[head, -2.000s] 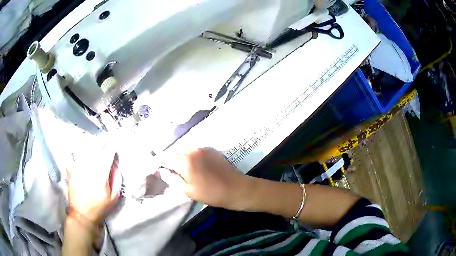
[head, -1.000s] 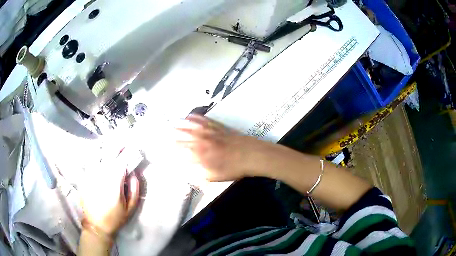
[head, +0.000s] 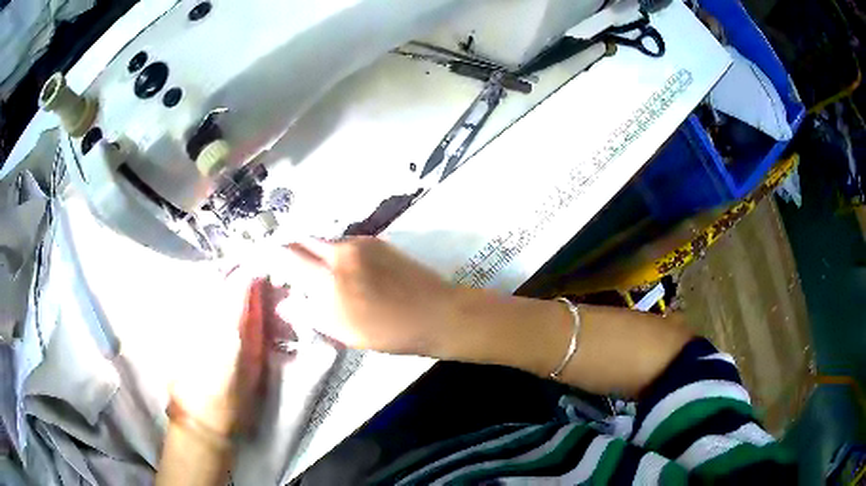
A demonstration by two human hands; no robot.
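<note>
The grey-beige garment piece (head: 71, 394) lies on the left of the white table and under my hands, washed out by glare near the needle. My left hand (head: 220, 365) is on the cloth below the presser foot area (head: 242, 195) of the white lockstitch machine (head: 313, 57). My right hand (head: 366, 289) is just right of it, fingertips close to the left hand and the needle area. Both hands seem to hold the cloth between them, but glare hides the fingertips and the cloth edge.
Open thread snips (head: 467, 128), a thin dark rod (head: 446, 62) and black-handled scissors (head: 638, 38) lie beyond my right hand. A ruler scale (head: 589, 171) runs along the table's front edge. A blue crate (head: 707, 161) and a yellow bar (head: 726, 223) are at the right.
My right hand swung away from the left hand over the table, then came back beside it. My left hand moved a little right and is now close against the right hand.
</note>
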